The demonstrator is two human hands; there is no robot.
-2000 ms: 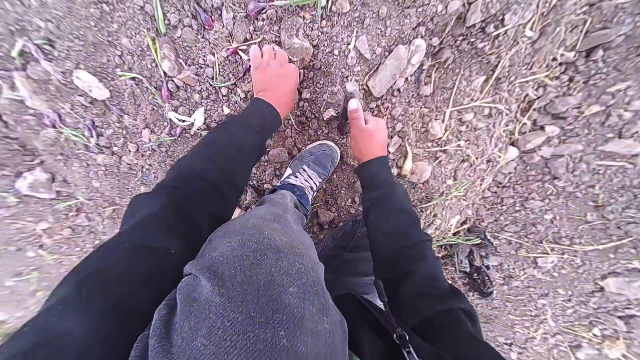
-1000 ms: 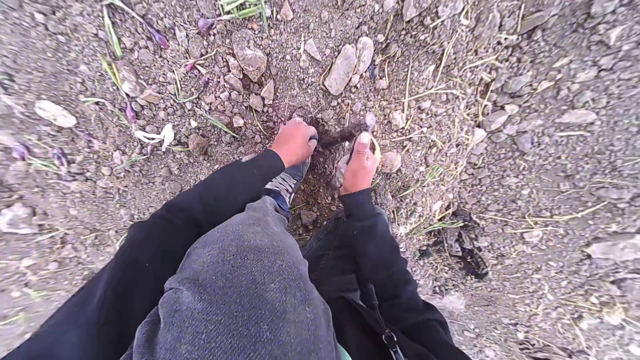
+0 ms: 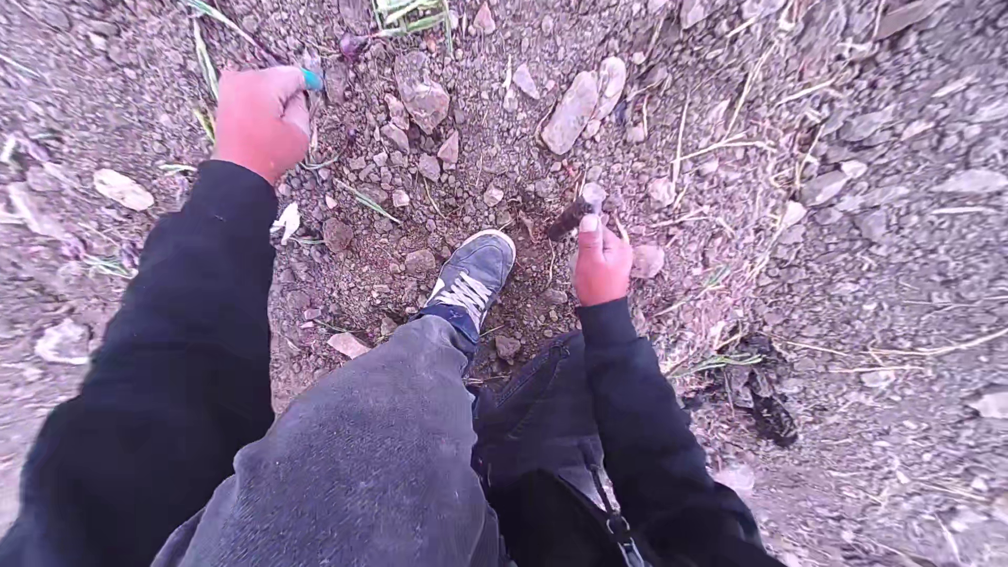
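Note:
My left hand (image 3: 264, 122) is at the upper left, its fingers curled over the soil. A teal patch (image 3: 312, 79) shows at its fingertips; whether it is worn or held is unclear. Thin green leaves (image 3: 205, 59) and a purplish stem lie just beside it, and a purple bulb (image 3: 352, 46), like a red onion, rests to its right. Right of the shoe, my right hand (image 3: 602, 264) grips a short dark object (image 3: 568, 219) with a pale grey end, probably a hand tool; the rest of it is hidden by blur and the fingers.
A grey sneaker (image 3: 476, 272) stands on stony soil between the hands. Long flat stones (image 3: 571, 113) and an angular rock (image 3: 425, 101) lie ahead of it. Green leaves (image 3: 409, 17) are at the top edge. Dry stalks (image 3: 720, 146) and a dark crumpled scrap (image 3: 768, 405) are on the right.
My left hand has moved away from the right hand, from beside the shoe to the upper left. My right hand still holds the dark object, right of the shoe.

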